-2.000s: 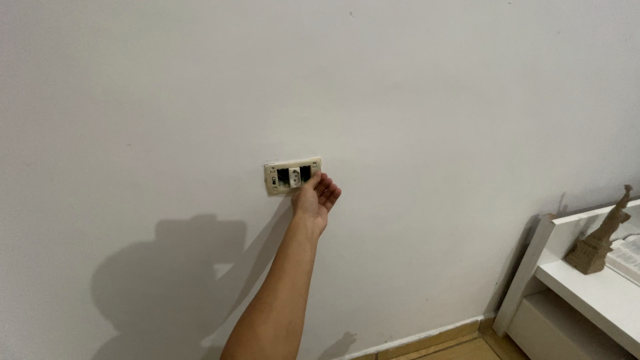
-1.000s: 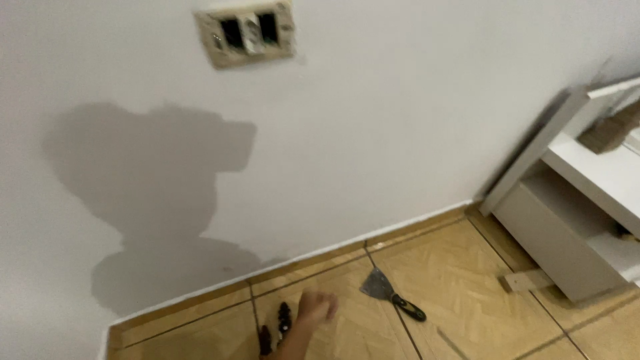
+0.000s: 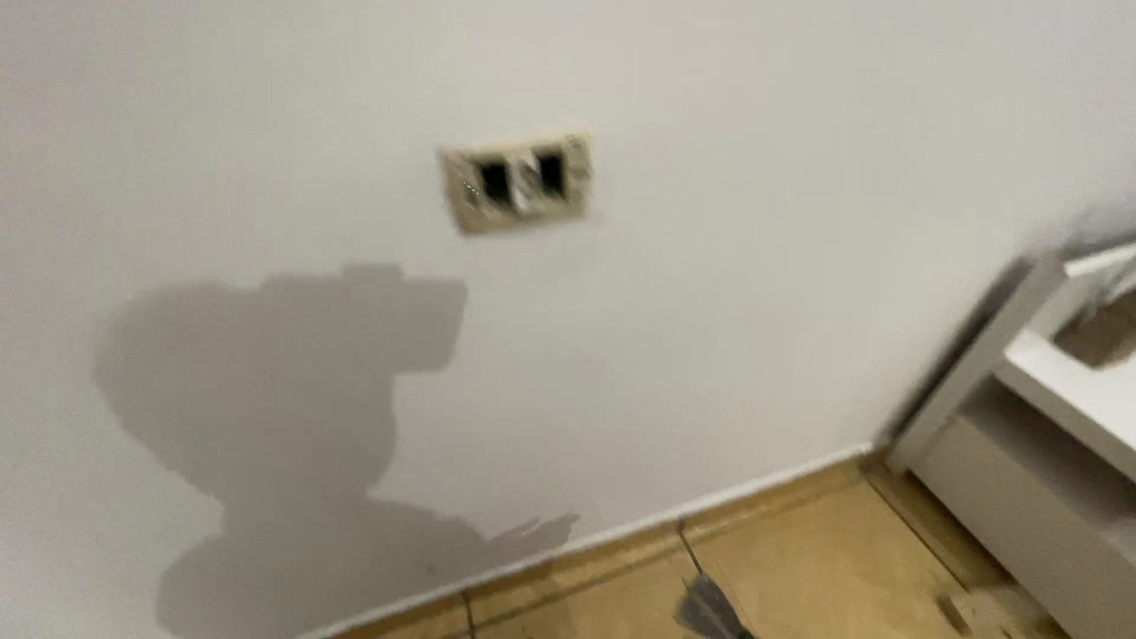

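An outlet mounting frame (image 3: 517, 184), beige and without a cover plate, is set in the white wall. A pale socket module (image 3: 525, 182) sits at its middle, with a dark opening on either side. On the floor at the bottom edge lies a putty knife (image 3: 706, 608); its blade shows, while most of the handle is cut off. The picture is blurred. Neither my left hand nor my right hand is in the frame, so what they hold cannot be seen.
A white furniture unit (image 3: 1021, 355) with an open shelf stands against the wall at the right, bearing a brown object (image 3: 1100, 333). A flat pale piece (image 3: 998, 612) lies on the tiled floor (image 3: 799, 559) beside it. A shadow of a head and shoulders falls on the wall.
Two seconds ago a hand touched the outlet frame's right side; one second ago it was low over the floor by dark-handled tools. Now it is out of view. The view has tilted down, then partly back up.
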